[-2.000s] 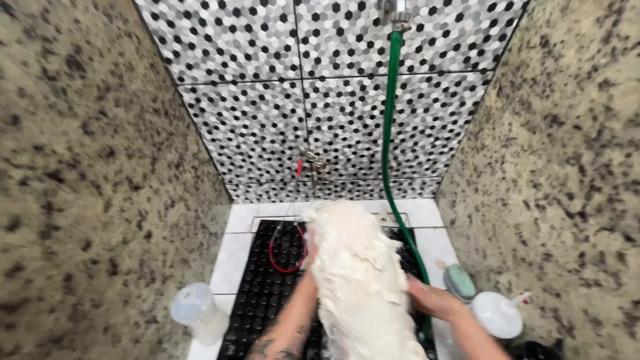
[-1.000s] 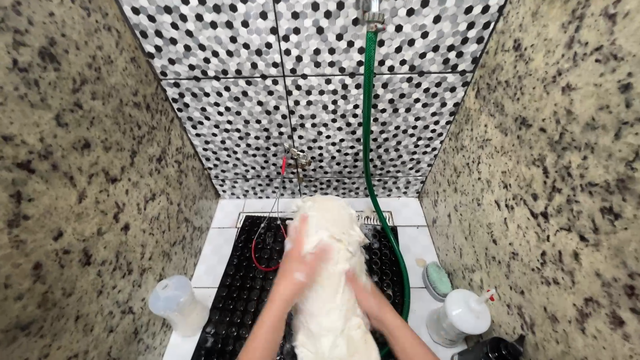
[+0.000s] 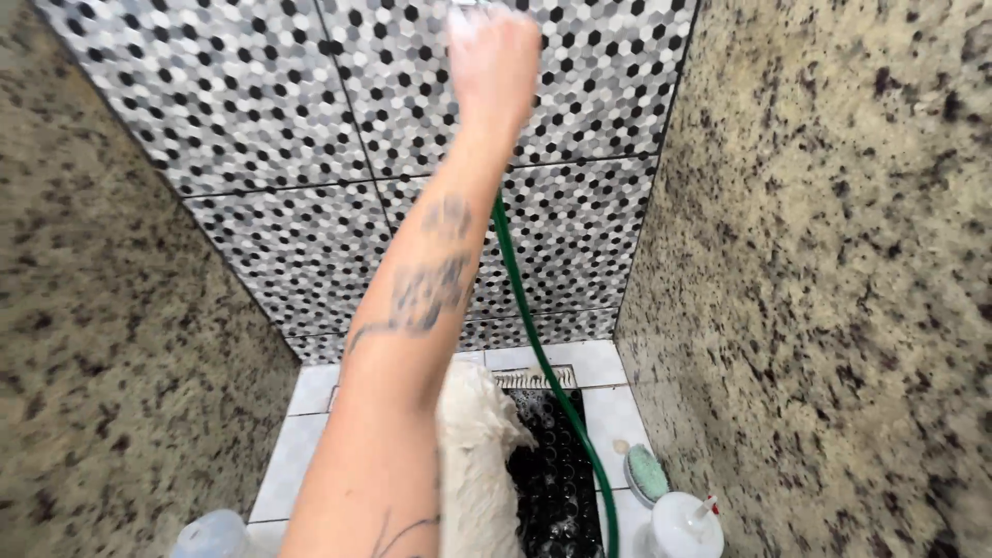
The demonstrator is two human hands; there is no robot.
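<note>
My left hand point(image 3: 496, 70), with foam on its fingers, is raised to the metal tap point(image 3: 473, 4) at the top of the wall and closed around it; the fingertips are hidden. From behind this hand and its tattooed forearm a green hose point(image 3: 518, 291) runs down to the floor. Below, a wet animal with white fur, probably a dog point(image 3: 477, 457), is on a black rubber mat point(image 3: 554, 480) spotted with foam. My forearm covers its left side, and its head cannot be made out. My right hand is out of view.
Speckled stone walls point(image 3: 790, 294) flank the stall on both sides. At right, an oval brush with green bristles point(image 3: 645, 471) stands beside a white pump bottle point(image 3: 686, 527). A translucent bottle point(image 3: 208, 535) is at lower left, and a floor drain grate point(image 3: 535, 377) lies by the tiled wall.
My left hand has left the animal's foamy fur and gone up to the tap. My right hand, on the fur a second ago, has gone out of view.
</note>
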